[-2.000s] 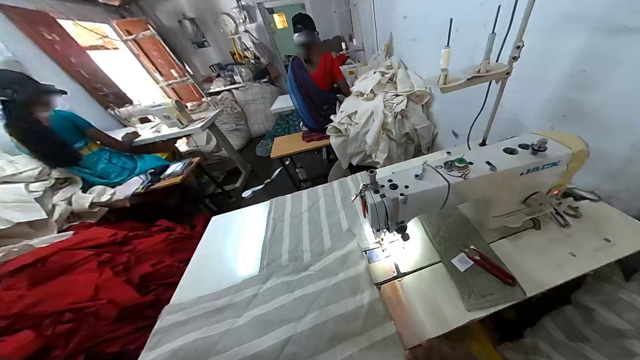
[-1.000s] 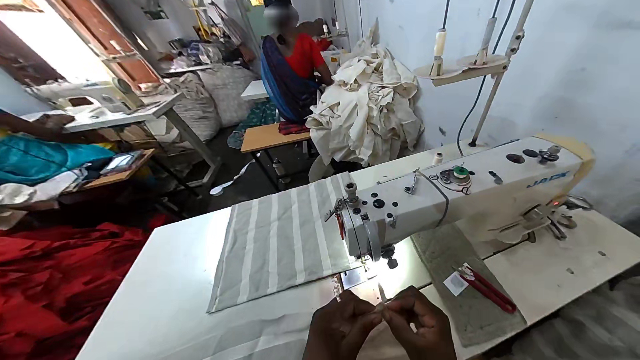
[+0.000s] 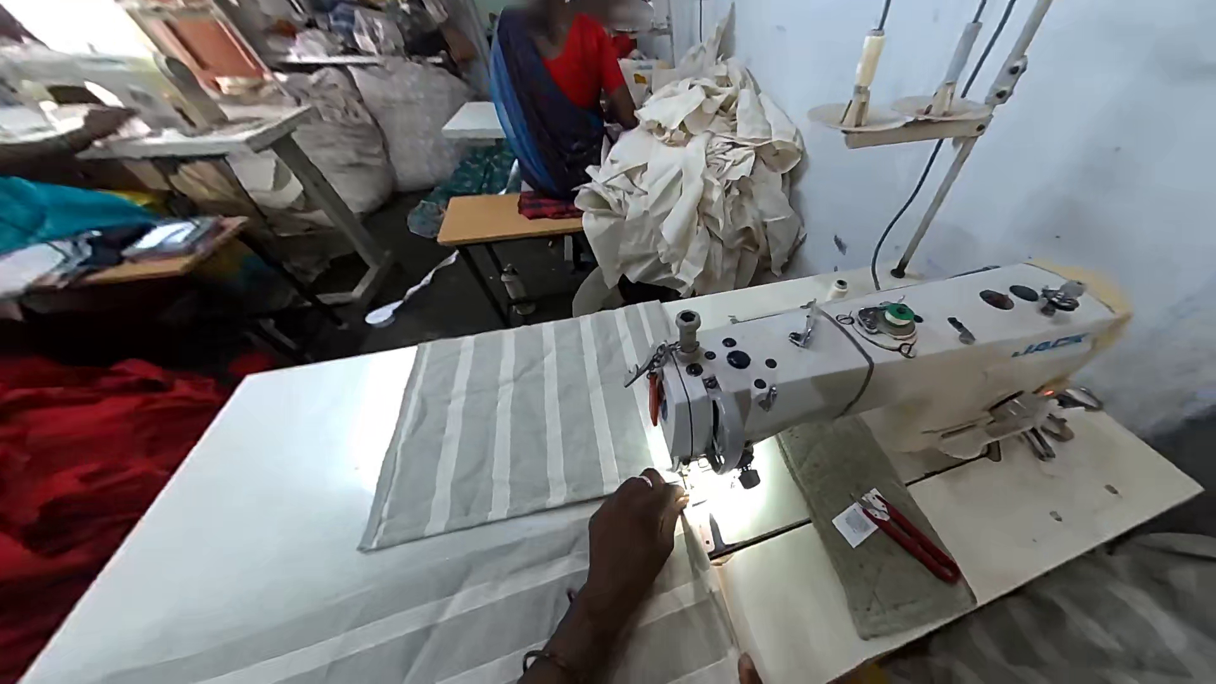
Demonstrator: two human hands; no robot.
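A white Jack industrial sewing machine (image 3: pixel 902 351) stands on the pale table, its lamp lighting the needle area. Grey fabric with white stripes (image 3: pixel 513 418) lies left of the needle, and more of it (image 3: pixel 456 608) spreads along the near side. My left hand (image 3: pixel 635 532) is at the fabric edge just in front of the presser foot, fingers bent together; whether it pinches the cloth is unclear. Of my right hand (image 3: pixel 749 670) only a fingertip shows at the bottom edge, beside the fabric's right edge. Red-handled thread snips (image 3: pixel 917 541) rest on a folded grey-green cloth (image 3: pixel 836 475) beside a small white tag (image 3: pixel 854 524).
A thread stand (image 3: pixel 950 190) rises behind the machine. Red cloth (image 3: pixel 95 456) is heaped at the left. Beyond the table are a wooden bench (image 3: pixel 503 220), a pile of cream fabric (image 3: pixel 703 180) and a seated person (image 3: pixel 560 95). Another person's arm (image 3: pixel 66 138) reaches over a second sewing table.
Both hands were together in front of the needle one second ago. They have parted: the left is at the fabric edge by the presser foot, the right mostly out of view at the bottom.
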